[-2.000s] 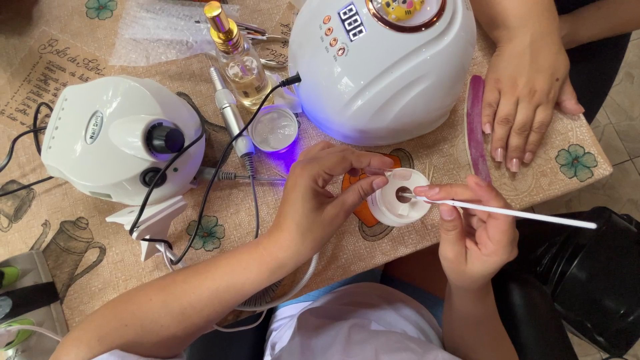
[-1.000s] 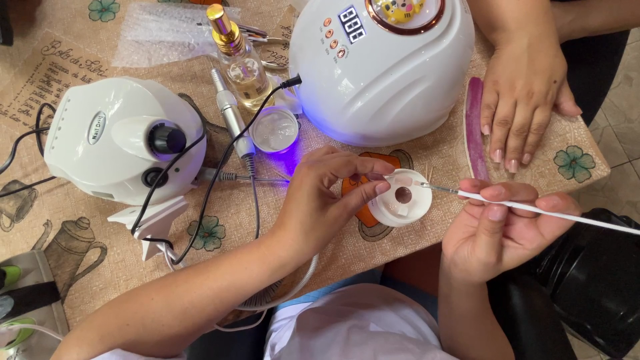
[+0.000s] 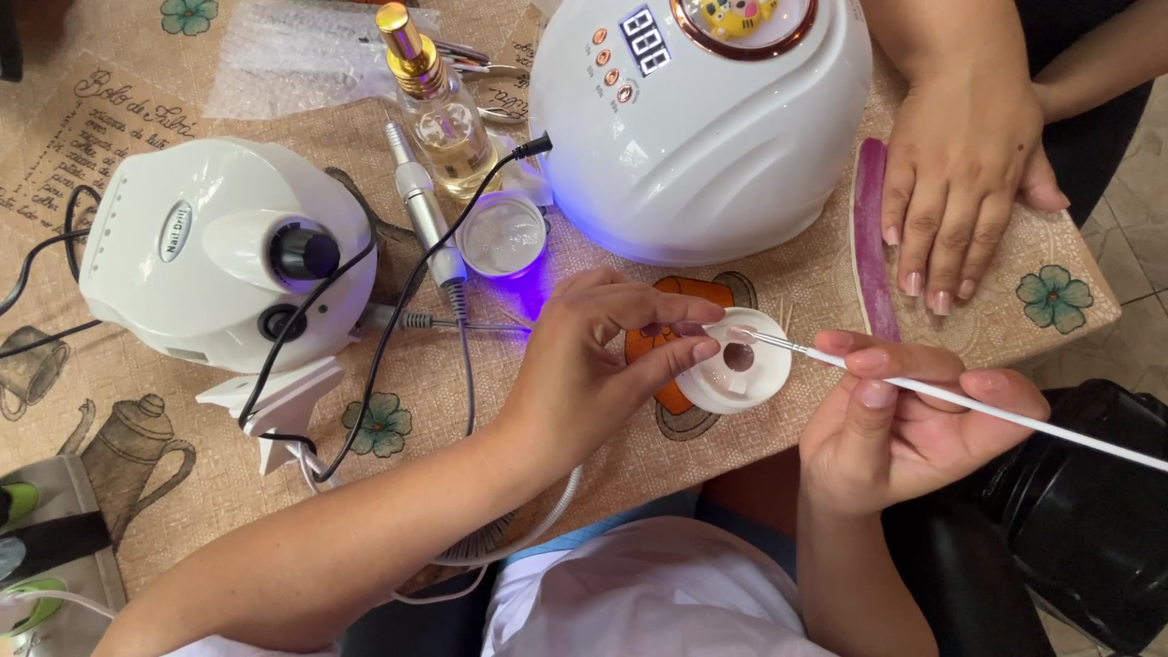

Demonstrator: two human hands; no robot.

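My right hand (image 3: 903, 411) grips a thin white-handled brush (image 3: 940, 394) between thumb and fingers, its metal ferrule and tip pointing left over a round white jar (image 3: 737, 363). My left hand (image 3: 611, 351) reaches to the jar's left side, thumb and index finger a little apart at its rim; a small clear piece seems to lie between the fingertips, though it is too small to tell. Inside the jar is a round dark spot. Up and to the left, an open pot of clear gel (image 3: 504, 234) stands in violet light beside a white nail lamp (image 3: 703, 128).
A white nail drill machine (image 3: 228, 251) with black cables stands at left, its silver handpiece (image 3: 424, 205) near a gold-capped bottle (image 3: 447, 128). Another person's hand (image 3: 967, 182) rests flat at right, beside a purple nail file (image 3: 876, 242). Several thin sticks lie behind the jar.
My right hand has drawn the brush up and to the right from the jar's middle, and its grip on the handle has shifted. My left hand stays close to the jar.
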